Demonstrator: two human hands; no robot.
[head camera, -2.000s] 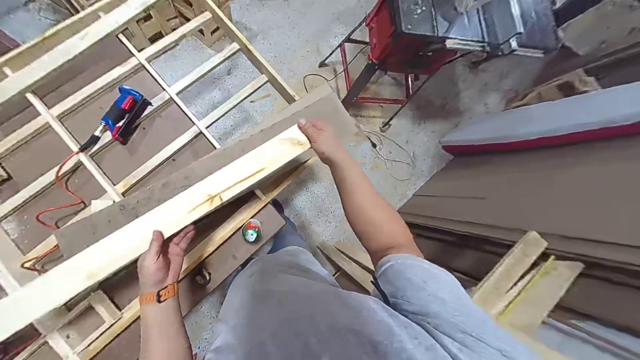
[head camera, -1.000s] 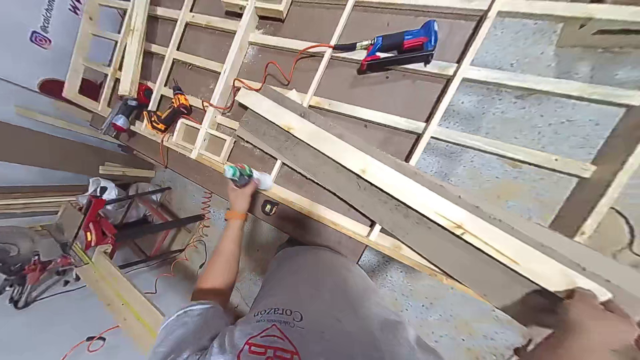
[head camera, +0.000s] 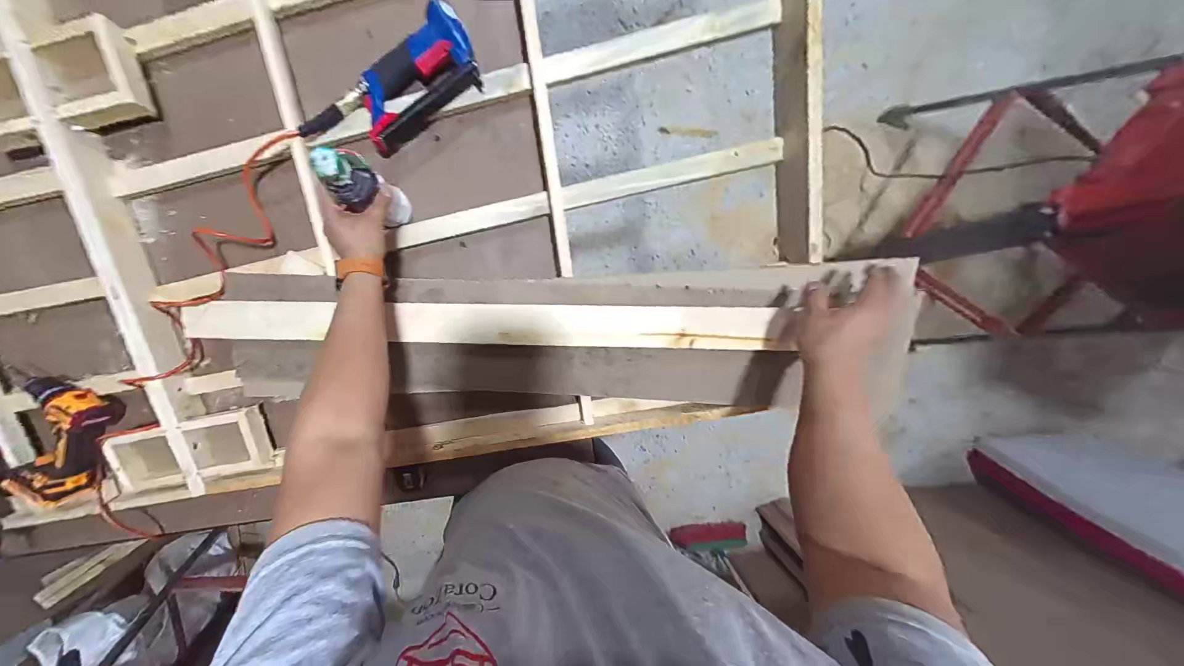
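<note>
My left hand (head camera: 356, 222), with an orange watch band at the wrist, grips a small bottle (head camera: 344, 178) with a green and white end. It is above the far edge of a long brown board (head camera: 555, 370). A pale wood strip (head camera: 555, 326) lies lengthwise on that board. My right hand (head camera: 846, 314), slightly blurred, rests with spread fingers on the right ends of strip and board; whether it grips them I cannot tell. A blue and red air nailer (head camera: 416, 79) lies on the wooden frame (head camera: 666, 185) just beyond my left hand.
An orange air hose (head camera: 259, 203) winds across the frame at left. A yellow and black cordless drill (head camera: 69, 439) lies at the lower left. A red metal-legged machine (head camera: 1124, 199) stands at right. A white and red padded slab (head camera: 1082, 509) and a red-topped brush (head camera: 708, 535) are lower right.
The view has swung widely. Two seconds ago my left hand was at the strip and the bottle stood apart on a board; one second ago my left hand had the bottle, and it still does.
</note>
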